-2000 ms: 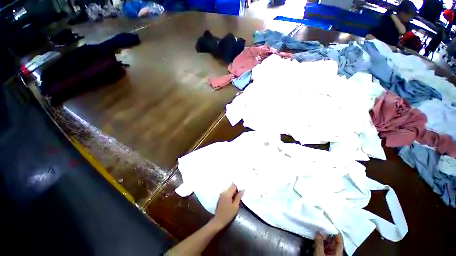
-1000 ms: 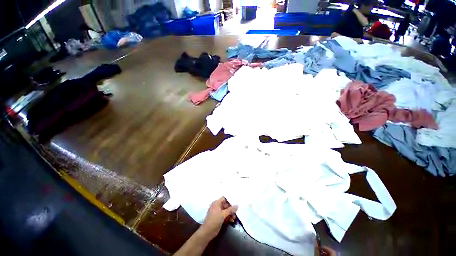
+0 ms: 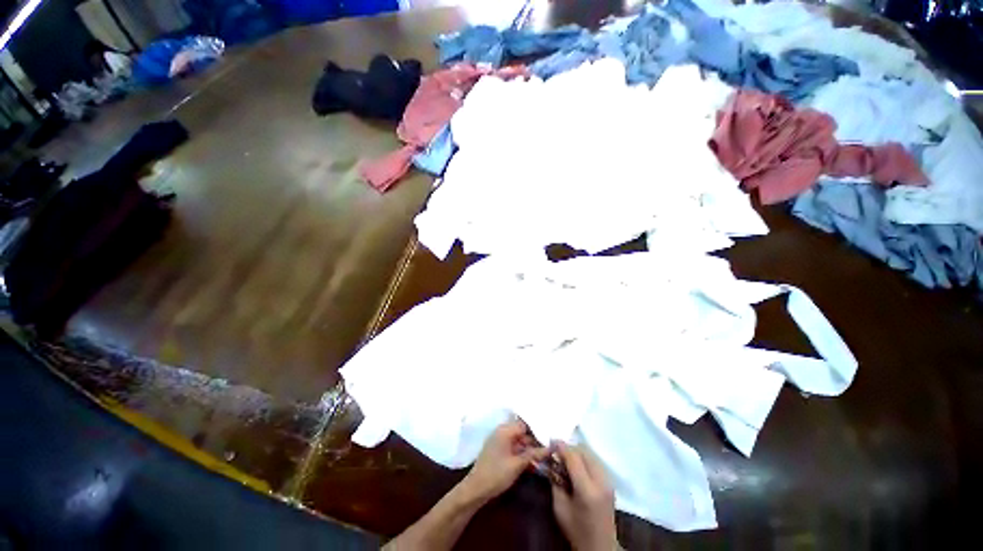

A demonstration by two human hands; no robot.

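A bright, overexposed white garment (image 3: 507, 344) lies spread on the brown table in front of me. A long white belt (image 3: 825, 344) loops out at its right side. My left hand (image 3: 504, 457) pinches the garment's near edge. My right hand (image 3: 582, 490) is close beside it at the same edge, with a small dark tool (image 3: 558, 469), likely thread snips, held in its fingers. Whether the right fingers also touch the cloth is hard to tell.
Another white garment heap (image 3: 582, 161) lies just beyond. Dusty-red (image 3: 771, 145) and blue-grey garments (image 3: 862, 221) lie at the far right. Black garments (image 3: 86, 242) lie at the left and a black bundle (image 3: 367, 86) at the back. Yellow tape (image 3: 183, 443) runs along the near-left table edge.
My right hand has moved left and up from the bottom right, now beside my left hand. My left hand has shifted slightly right. The view has tilted down since one second ago.
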